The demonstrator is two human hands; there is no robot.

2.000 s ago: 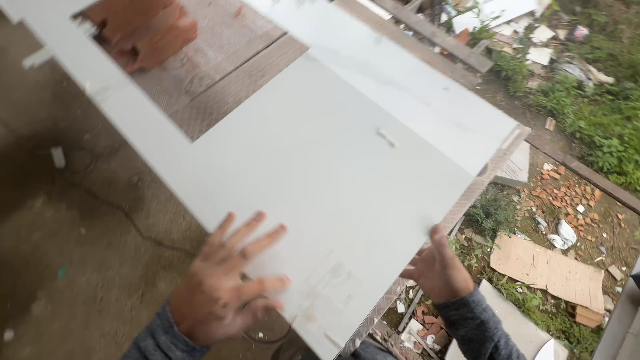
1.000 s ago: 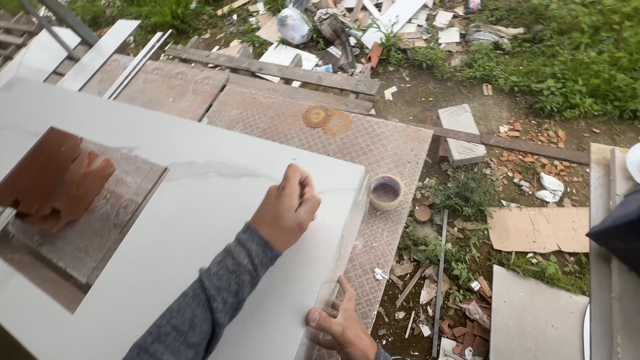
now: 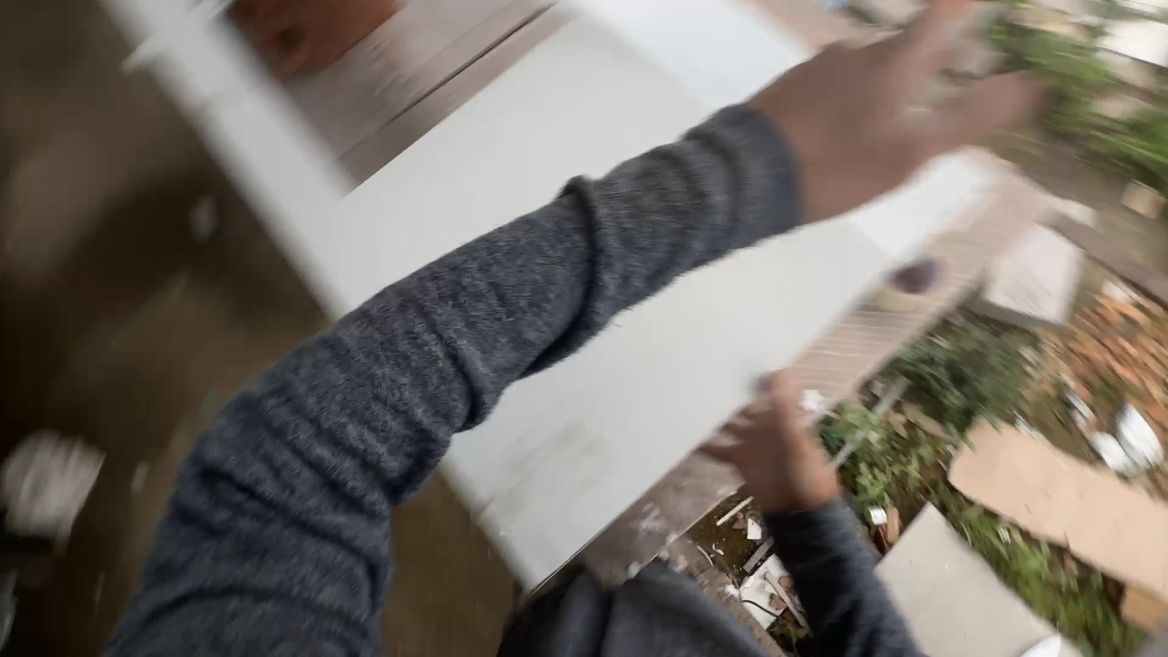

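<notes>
A large white panel [image 3: 630,383] with a rectangular cutout lies on a worn patterned board [image 3: 849,347]. My left hand [image 3: 885,119] is stretched across the panel over its far right part, blurred, fingers spread, with nothing visible in it. At the panel's near right edge is my right hand [image 3: 780,447], thumb up and fingers by the edge; part of its grasp is hidden. A roll of tape [image 3: 915,276] sits on the board beside the panel's right edge. Through the cutout a reddish-brown object [image 3: 306,32] shows.
Right of the board, the ground holds a flat tan piece [image 3: 1068,502], a pale slab [image 3: 958,584], a white block [image 3: 1034,274], broken brick [image 3: 1118,347] and plants. A brown floor [image 3: 119,274] extends at the left.
My left hand has gone from a closed pose above the panel to a spread one, reaching far over it. My right hand remains by the panel's edge. The view has turned strongly.
</notes>
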